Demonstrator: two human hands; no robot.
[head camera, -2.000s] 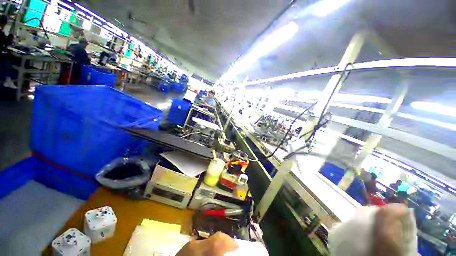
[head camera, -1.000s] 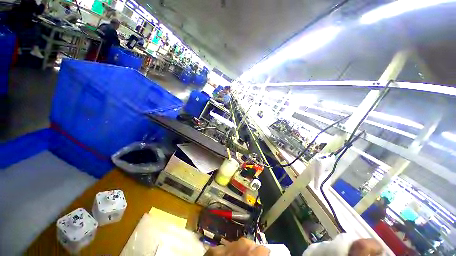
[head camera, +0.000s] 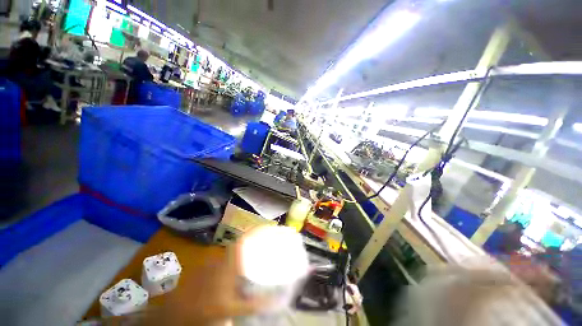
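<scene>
Two white cube sockets stand on the brown-orange bench (head camera: 194, 264) at lower left, one (head camera: 161, 272) behind the other (head camera: 124, 298). A bright white, blurred object (head camera: 273, 256) is raised close to the camera in front of the meters; its exact shape cannot be told. Skin-toned blur lies around its lower edge, but my left hand's outline and grip cannot be made out. My right hand (head camera: 472, 296) is a large pale-brown blur at the lower right; its fingers and anything in it cannot be told.
A large blue bin (head camera: 143, 159) stands at left, with another holding a pale sheet (head camera: 60, 270) nearer. A bag-lined container (head camera: 191, 213), a beige meter (head camera: 235, 219) and a yellowish bottle (head camera: 298, 213) sit behind. The dark-green conveyor and a slanted white post (head camera: 383, 235) are at right.
The white object has come up into view over the bench, hiding the pale sheet and part of the meters. My right hand is larger and more blurred. The view has shifted slightly.
</scene>
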